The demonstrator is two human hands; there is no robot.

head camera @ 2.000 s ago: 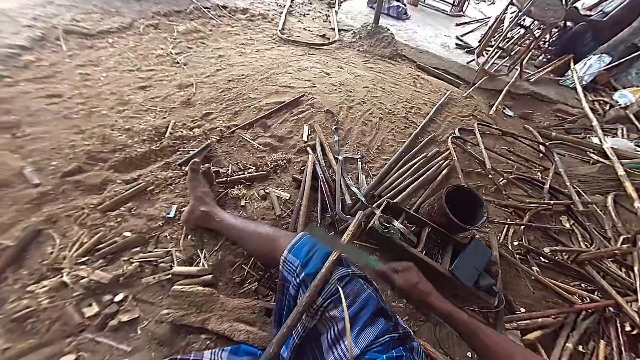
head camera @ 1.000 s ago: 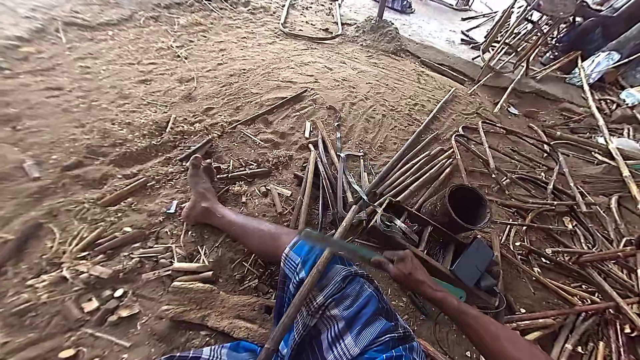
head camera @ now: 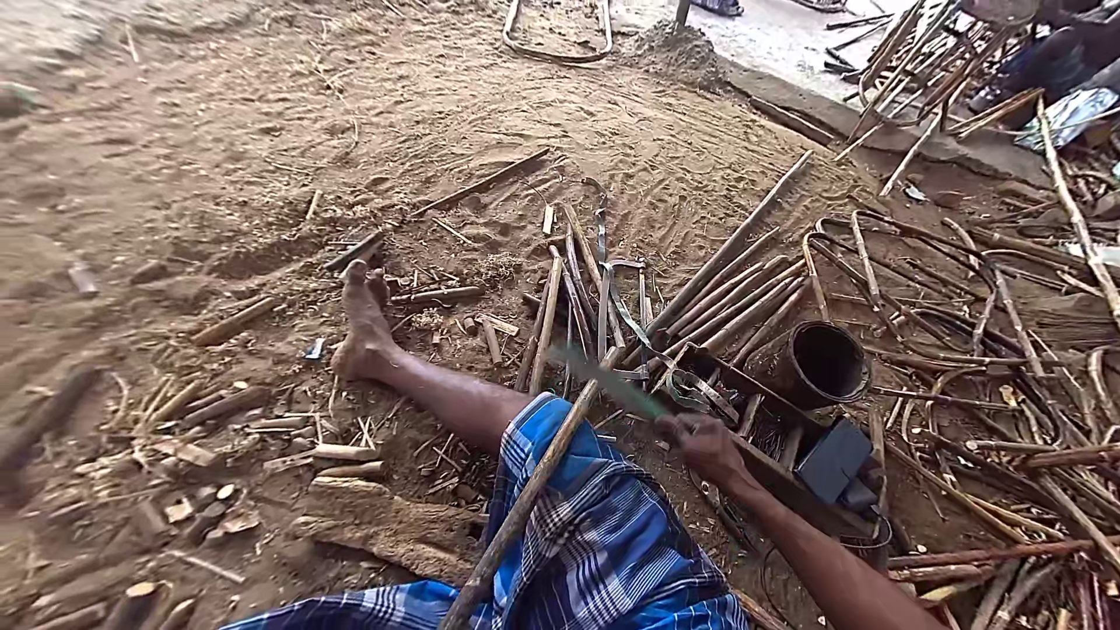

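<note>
My right hand (head camera: 705, 444) is closed around one end of a long, flat, green-grey blade-like tool (head camera: 612, 385), blurred by motion. The tool crosses over a wooden cane (head camera: 534, 490) that slants over my lap, on the blue checked cloth (head camera: 612, 542). The cane's upper end lies by a metal frame saw or clamp-like piece (head camera: 623, 302), whose exact kind I cannot tell. My left hand is out of the picture. Just beyond my right hand stands an open wooden tool box (head camera: 770, 464) with a dark block (head camera: 834, 461) on its edge.
A rusty metal can (head camera: 822, 363) stands beside the box. A bundle of canes (head camera: 731, 302) lies beyond it, and bent cane frames (head camera: 945, 289) are heaped at the right. Offcuts (head camera: 223, 407) and a rough log (head camera: 394, 525) lie on the sandy ground near my bare foot (head camera: 363, 337).
My right hand still grips the blade-like tool, which has shifted along and across the cane. A green part visible behind the hand one second ago no longer shows there.
</note>
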